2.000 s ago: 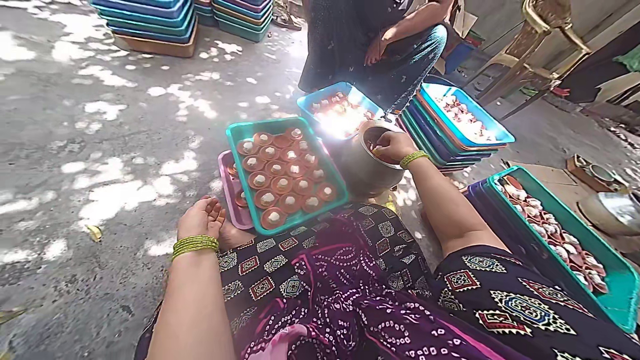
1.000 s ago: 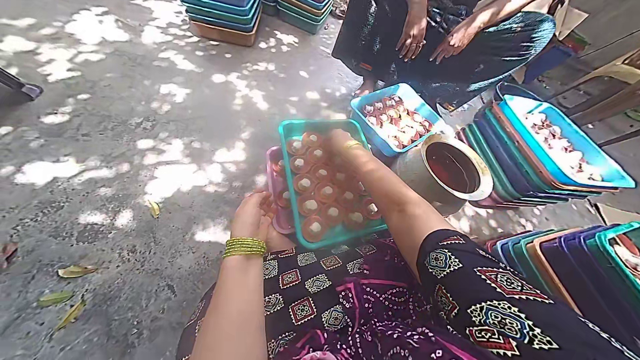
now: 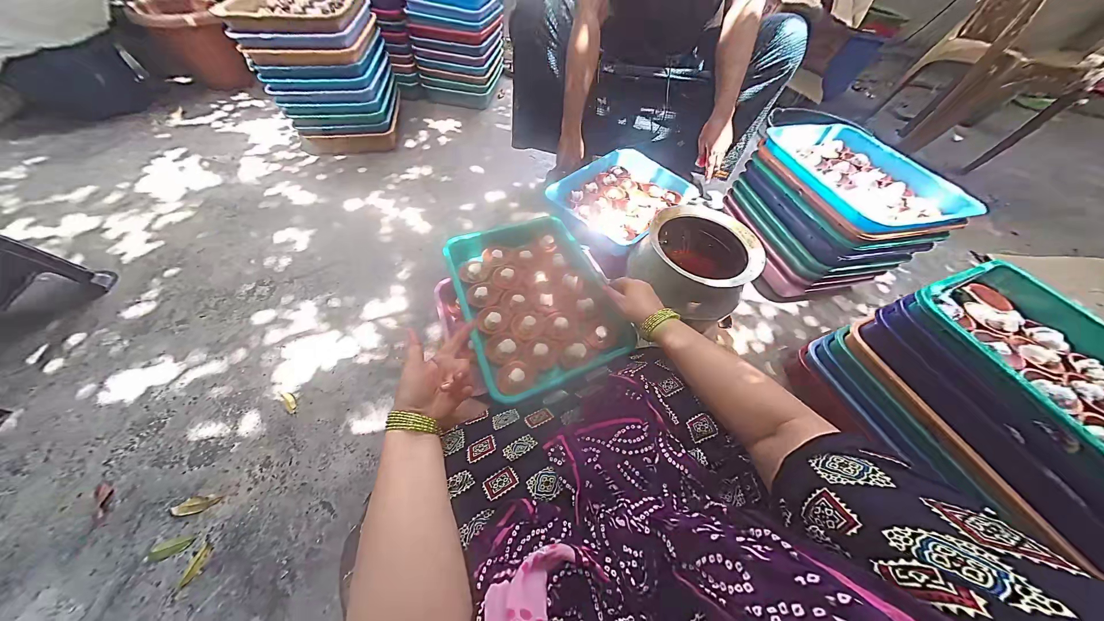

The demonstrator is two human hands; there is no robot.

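Note:
A green plastic tray [image 3: 509,396] rests on a pink tray [image 3: 446,304] by my lap, filled with small round reddish-brown cups that hold white pieces. My left hand [image 3: 438,375] is at its left side, fingers spread, with nothing seen in it. My right hand [image 3: 634,302] is at the tray's right edge, beside the metal pot [image 3: 697,259]; its fingertips are partly hidden, and whether it grips the rim I cannot tell. Dark reddish liquid fills the pot's lower part. A blue tray [image 3: 565,177] of similar cups lies just beyond the pot.
Another person [image 3: 660,52] sits opposite, hands near the blue tray. Stacked trays [image 3: 828,216] stand right of the pot, more [image 3: 906,371] at my right, and tall stacks [image 3: 336,86] at the back left. A plastic chair [image 3: 992,60] is at the back right. Dry leaves [image 3: 197,504] lie on the concrete floor.
My right hand was in the pot, then over the green tray, and is now at that tray's right edge. The other person's hands have come down beside the blue tray. The view has shifted.

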